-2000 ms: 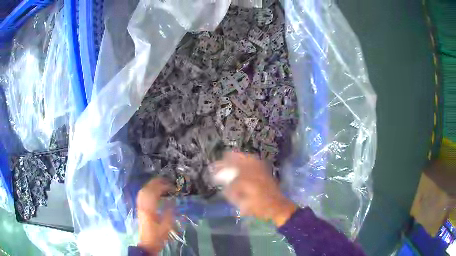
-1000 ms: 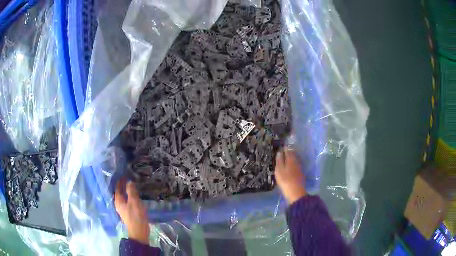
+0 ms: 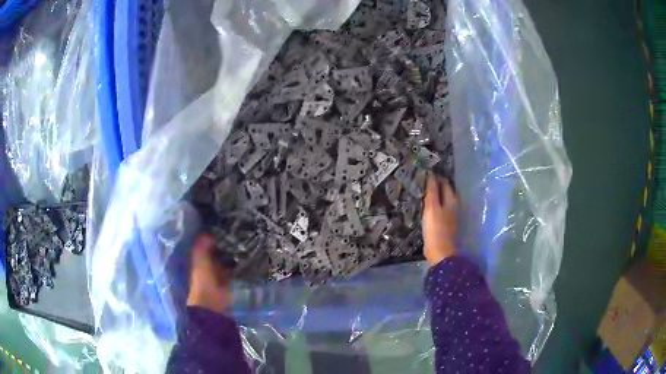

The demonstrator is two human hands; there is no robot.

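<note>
Many loose grey-black brackets [image 3: 314, 161] with holes lie heaped inside a blue crate lined with a clear liner bag [image 3: 511, 146]. A dark, straight rim, apparently of a black parts tray [image 3: 398, 262], shows at the heap's near edge. My left hand [image 3: 208, 272] is at the near left of the heap, slightly blurred, its fingertips hidden among dark pieces. My right hand [image 3: 439, 223] is at the right side, fingers over the dark edge, thumb side partly hidden. Both hands appear to hold the tray's sides.
Another black tray [image 3: 73, 288], partly filled with dark pieces, sits at the left on clear plastic. Blue crate edges [image 3: 120, 88] run down the left side. A brown carton [image 3: 628, 310] stands at the lower right, near yellow-black floor tape [image 3: 648, 175].
The hands have moved from blurred motion over the near heap to its two sides. Since the last frame, both sit slightly higher and farther right in view, and the surface pieces have shifted.
</note>
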